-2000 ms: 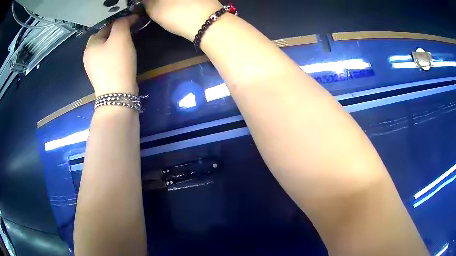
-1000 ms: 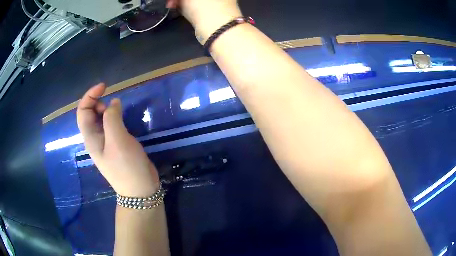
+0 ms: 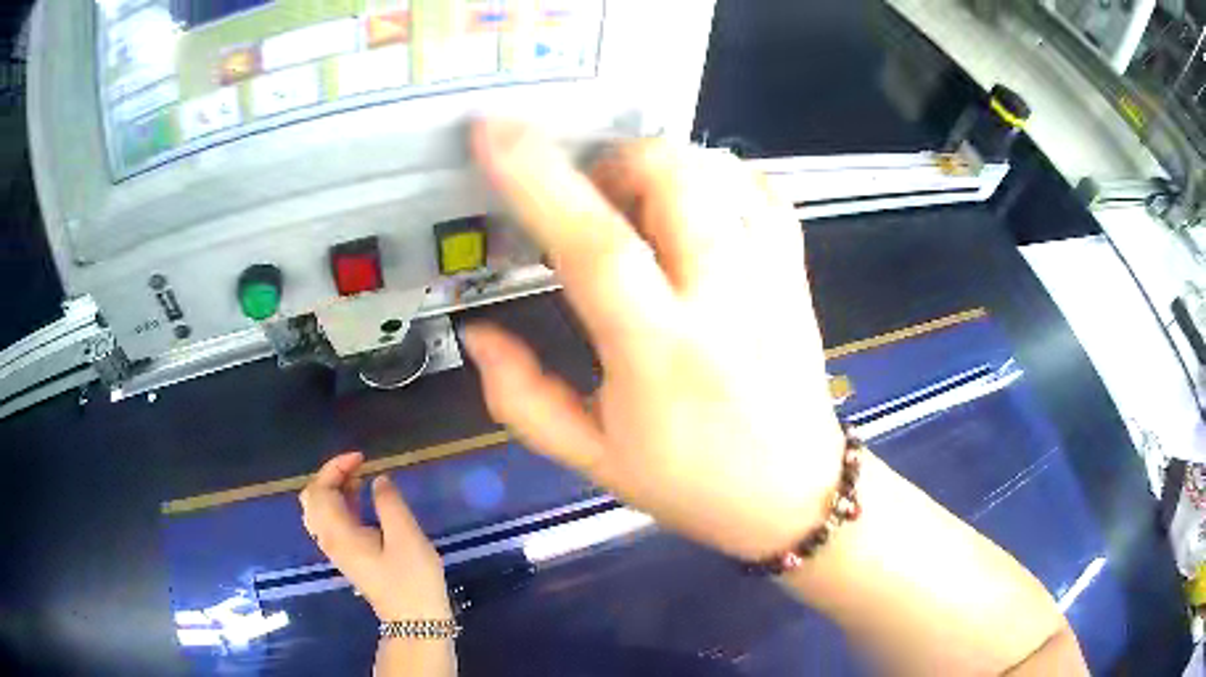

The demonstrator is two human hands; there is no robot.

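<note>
My right hand (image 3: 661, 357) is raised close to the camera, fingers apart and empty, in front of the white control panel (image 3: 384, 185). Its index fingertip is just below the lit screen (image 3: 344, 60). My left hand (image 3: 377, 536) is over the near left part of the glossy blue sewing template (image 3: 489, 496), fingers curled apart, holding nothing visible. The template has a tan edge strip and a dark slot between pale lines. The panel has a green button (image 3: 259, 292), a red button (image 3: 356, 267) and a yellow button (image 3: 462, 246). My right hand hides the area right of the yellow button.
The needle area (image 3: 393, 364) with a round metal plate is below the panel, beyond the template edge. A white-silver machine rail (image 3: 873, 181) runs behind the black table (image 3: 926, 271). A dark part with a yellow band (image 3: 1005, 113) stands at the rail's right end.
The view has tilted up to show the control panel and rail. My right hand has moved from the machine head to in front of the panel. My left hand has left the needle area.
</note>
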